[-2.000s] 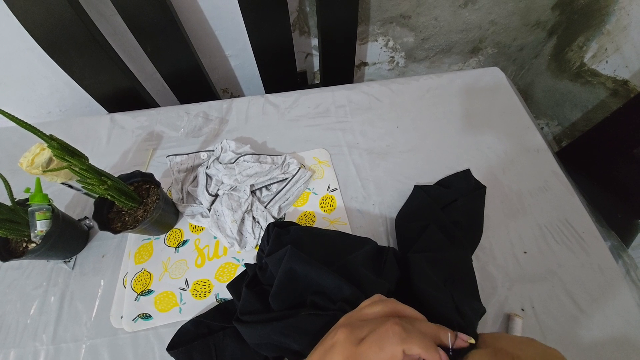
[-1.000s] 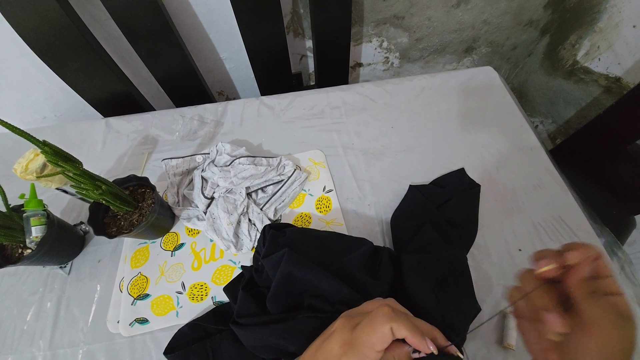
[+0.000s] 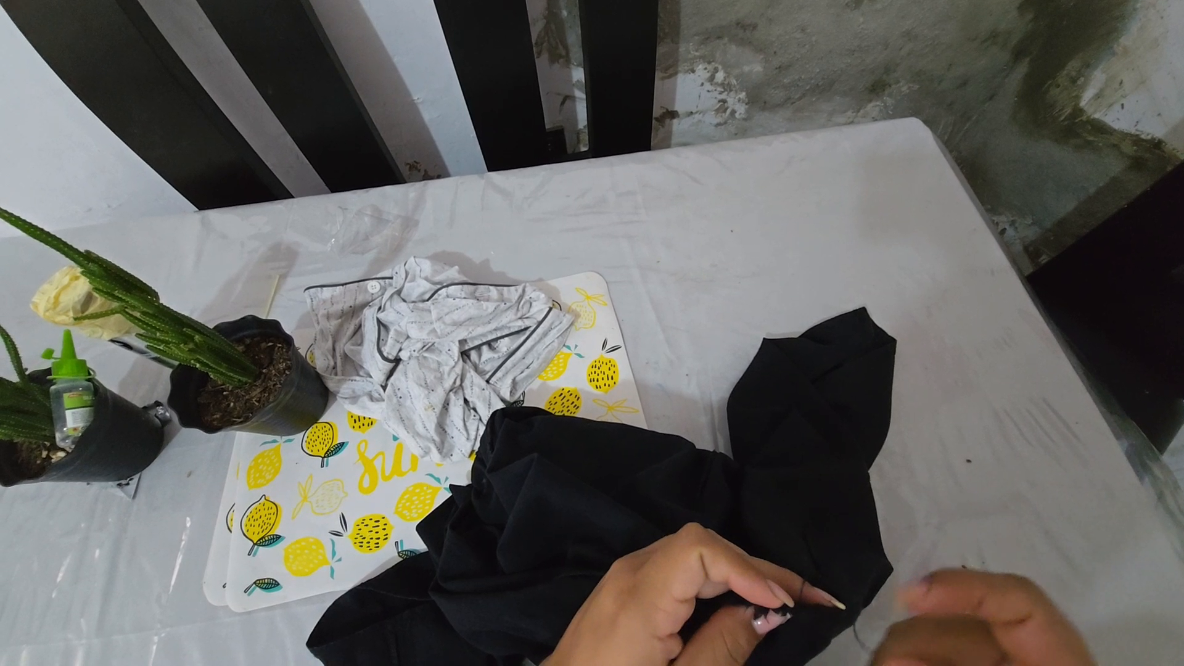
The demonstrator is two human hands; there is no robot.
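Black cloth [image 3: 592,518] lies bunched across the lower middle of the table, one part of it reaching up to the right. My left hand [image 3: 684,601] pinches a fold of this cloth between thumb and fingers at the bottom edge of the view. To its right is my right hand [image 3: 990,620], blurred and partly cut off by the frame, a little apart from the cloth. A thin dark thread shows faintly between the two hands. Whether the right fingers hold a needle or the thread cannot be made out.
Lemon-print placemats [image 3: 324,555] lie at the left, with a crumpled light grey garment [image 3: 435,351] on top. Beyond them stand a potted succulent [image 3: 277,388], a second pot [image 3: 111,444] and a small green-capped bottle [image 3: 72,398]. The covered table's [image 3: 786,222] far edge borders black slats.
My right hand came into clear view at the lower right with a thread drawn out, then moved down and closer to the left hand. The left hand keeps its pinch on the black cloth.
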